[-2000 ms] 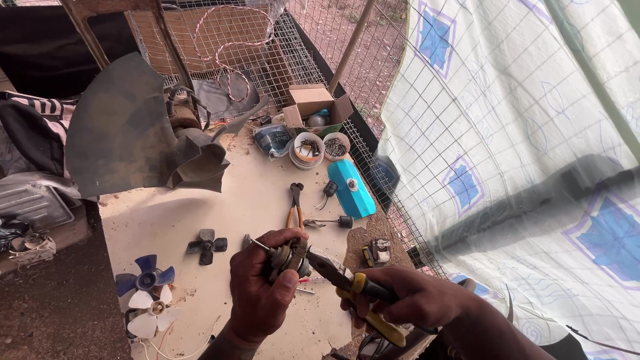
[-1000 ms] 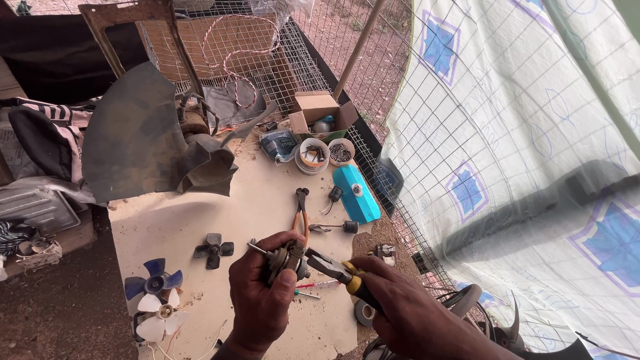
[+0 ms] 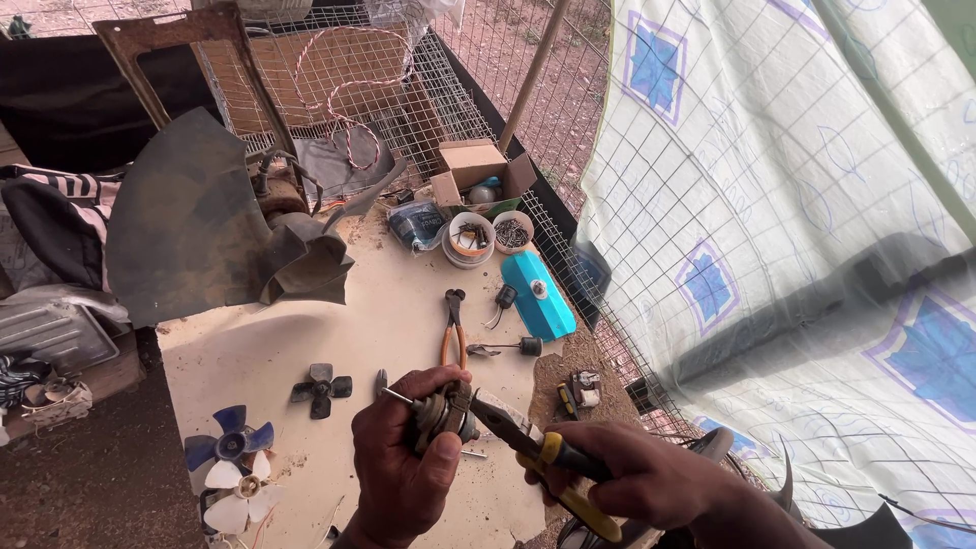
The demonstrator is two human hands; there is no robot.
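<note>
My left hand (image 3: pixel 408 457) holds a small electric motor (image 3: pixel 446 412) with a thin metal shaft poking out to the left, above the near part of the table. In my right hand (image 3: pixel 633 473) is a pair of pliers (image 3: pixel 560 457) with yellow and black handles; its dark jaws are right beside the motor's right side. Whether the jaw tips touch it, I cannot tell. End-cutting pincers (image 3: pixel 454 328) with orange handles lie just beyond the motor. A thin rod and part of another tool show behind my left hand.
Small fan blades, one black (image 3: pixel 321 390), one blue (image 3: pixel 232 441), one white (image 3: pixel 242 496), lie at left. A large metal fan (image 3: pixel 198 229) stands behind them. Tubs of screws (image 3: pixel 512 232), a cardboard box (image 3: pixel 476 164) and a turquoise piece (image 3: pixel 537 297) line the far right edge beside wire mesh.
Both hands stay close together around the motor and pliers. The pliers' jaws, beside the motor in the earlier frames too, are still there.
</note>
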